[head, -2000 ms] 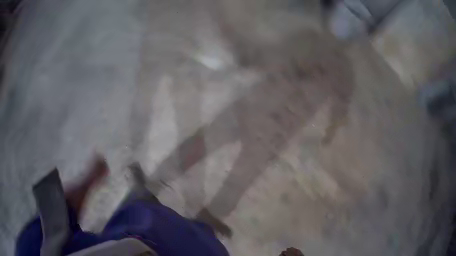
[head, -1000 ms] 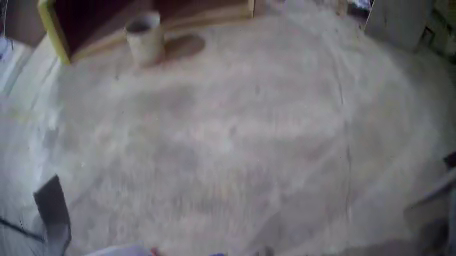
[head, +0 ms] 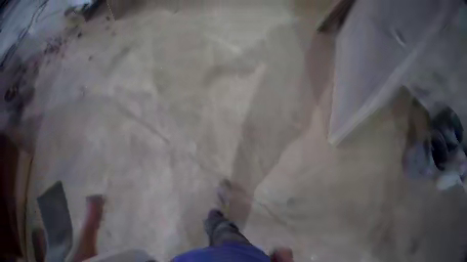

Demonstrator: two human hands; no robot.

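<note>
My left hand (head: 91, 220) appears as a blurred reddish-brown shape at the lower left; its fingers and anything in it cannot be made out. What looks like my right hand (head: 281, 254) is small, blurred and cut off by the bottom edge, so its hold cannot be told. A large pale grey-tan panel or box-like part (head: 381, 66) stands tilted in the picture at the upper right, with a thin light edge. Neither hand touches it.
Stained pale concrete floor (head: 169, 102) fills the middle, with a thin line across it. My shoe (head: 220, 225) and blue clothing (head: 225, 253) show below. Dark rounded objects (head: 443, 138) lie at the right. A brown board edge (head: 13, 194) is at the left. A grey strap-like piece (head: 55, 220) hangs lower left.
The view has swung over the floor. The bucket and the yellow-edged dark box have left the picture. The pale panel at the upper right and my left hand now show.
</note>
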